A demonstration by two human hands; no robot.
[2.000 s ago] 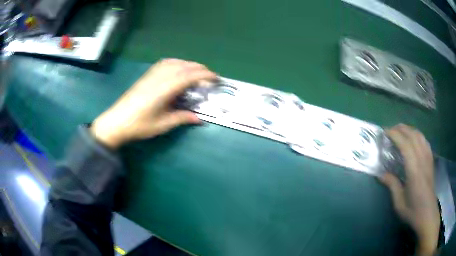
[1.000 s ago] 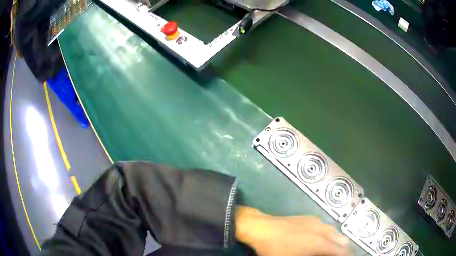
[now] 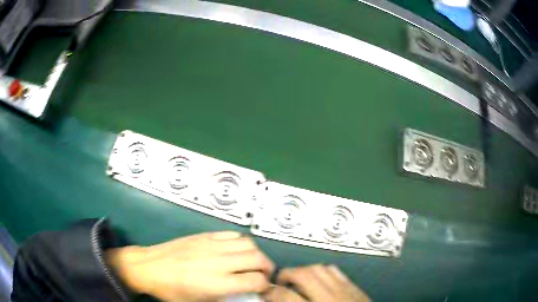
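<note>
Two silver-grey three-cavity fixtures lie end to end on the green surface, the left one (image 3: 203,184) touching the right one (image 3: 314,217). Each has three round ringed recesses facing up. My left hand (image 3: 197,265) is at the bottom, just below the fixtures, fingers curled and pointing right. My right hand (image 3: 321,283) is beside it, cut off by the bottom edge. The fingers of both hands meet. A small pale thing (image 3: 243,297) shows under my left hand at the bottom edge; whether it is held is hidden. Neither hand grips the two fixtures.
A taller three-cavity fixture (image 3: 445,157) lies farther out at right. More fixtures (image 3: 441,52) lie beyond the pale metal strip (image 3: 330,39). Another is cut off at the right edge. A white machine frame (image 3: 36,100) with a red button stands at left. A blue-and-white cloth-like thing (image 3: 457,13) is at top right.
The view has turned right, so the fixture pair appears farther left and is seen whole. My hands, on the fixtures two seconds ago, are now off them and together. My right hand is back in view.
</note>
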